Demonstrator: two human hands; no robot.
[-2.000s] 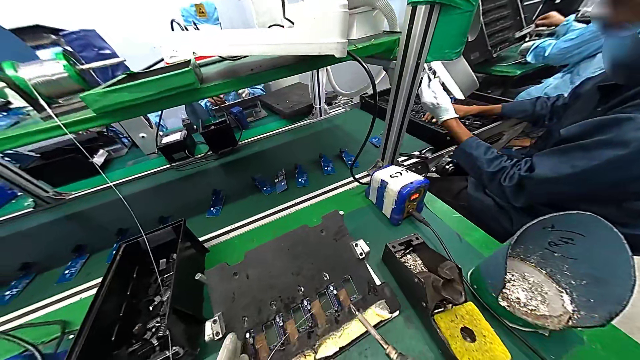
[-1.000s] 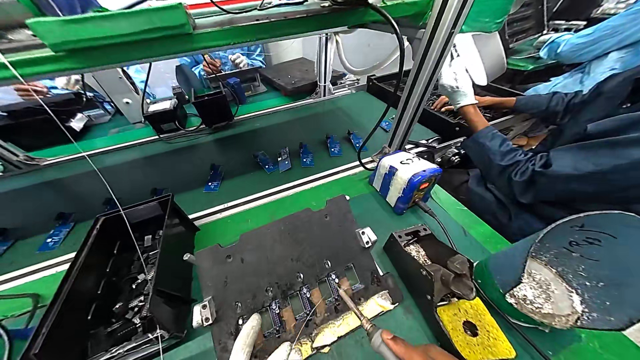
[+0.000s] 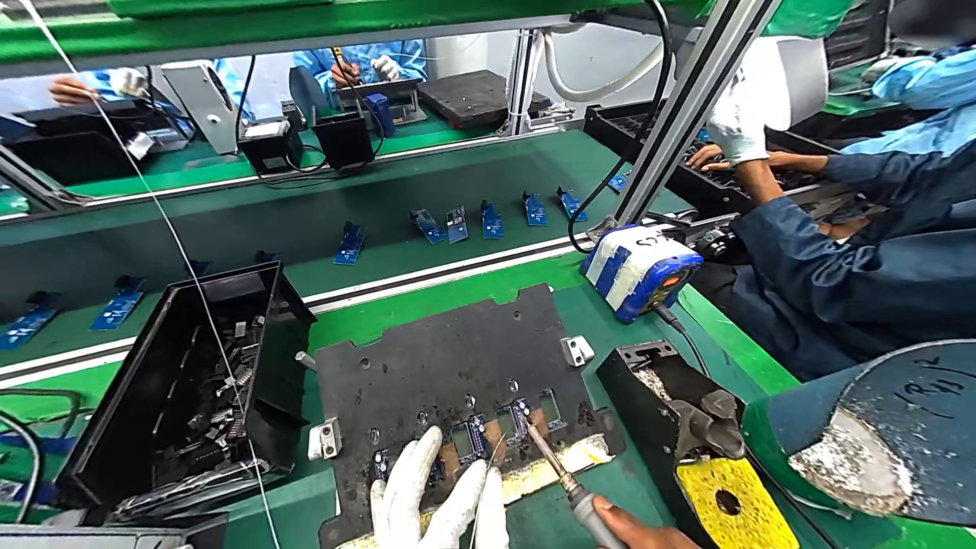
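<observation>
My right hand, bare, grips the handle of a soldering iron. The iron's tip touches or nearly touches a small circuit board in a black fixture plate. My left hand, in a white glove, lies over the plate's lower part with its fingers spread. Thin solder wire rises from between its fingers toward the board near the tip. More small boards sit in the plate's slots, some partly hidden by the glove. Yellow tape runs along the plate's lower edge.
A black bin of small components stands left. Right are a blue soldering station, an iron stand with yellow sponge and a container of solder dross. Blue circuit boards lie on the green conveyor. Co-workers' hands work nearby.
My right hand has come into view on the iron's handle. My left glove has moved further up over the plate. A co-worker's gloved hand has shifted. The view has tilted and shifted.
</observation>
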